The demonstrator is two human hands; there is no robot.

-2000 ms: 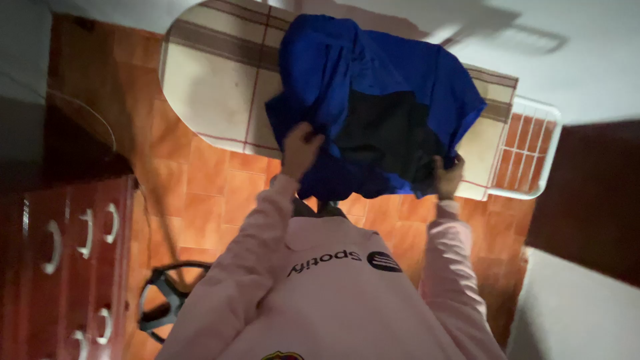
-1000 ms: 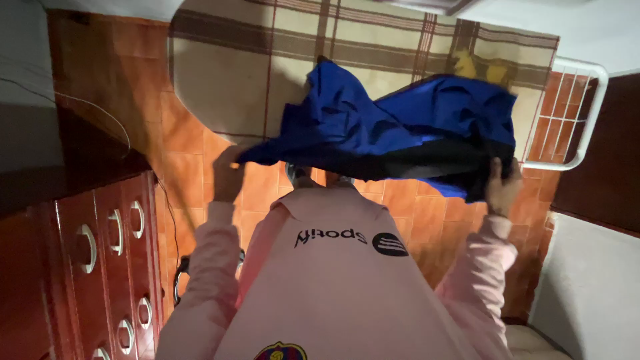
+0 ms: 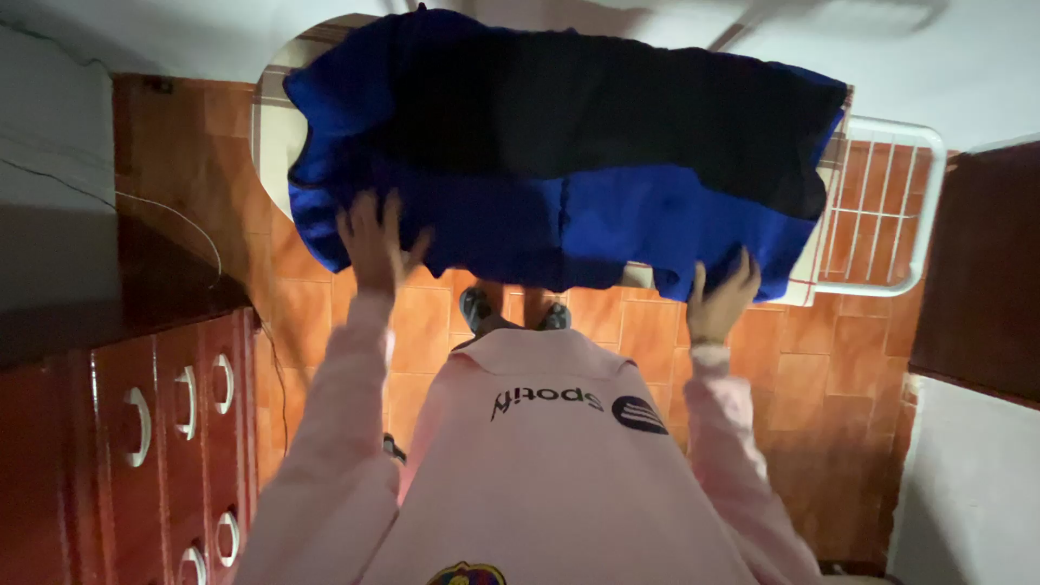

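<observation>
A blue and black garment [image 3: 561, 130] lies spread over an ironing board with a checked cover [image 3: 276, 138]. The black part runs along its far side and the blue along its near side. My left hand [image 3: 378, 236] rests with spread fingers on the near left part of the cloth. At the near right edge, my right hand [image 3: 723, 292] touches the blue fabric, fingers apart. Most of the board cover is hidden beneath the garment.
A white wire rack [image 3: 877, 211] extends from the board's right end. At the lower left stands a dark red chest of drawers [image 3: 130, 487] with pale handles. Thin cables [image 3: 276, 382] run near it. A pale wall is behind the board; the floor has orange tiles [image 3: 601, 325].
The garment was bunched and held at its two ends by my hands; now it lies spread flat across the board, covering most of it. My hands have let go of its ends.
</observation>
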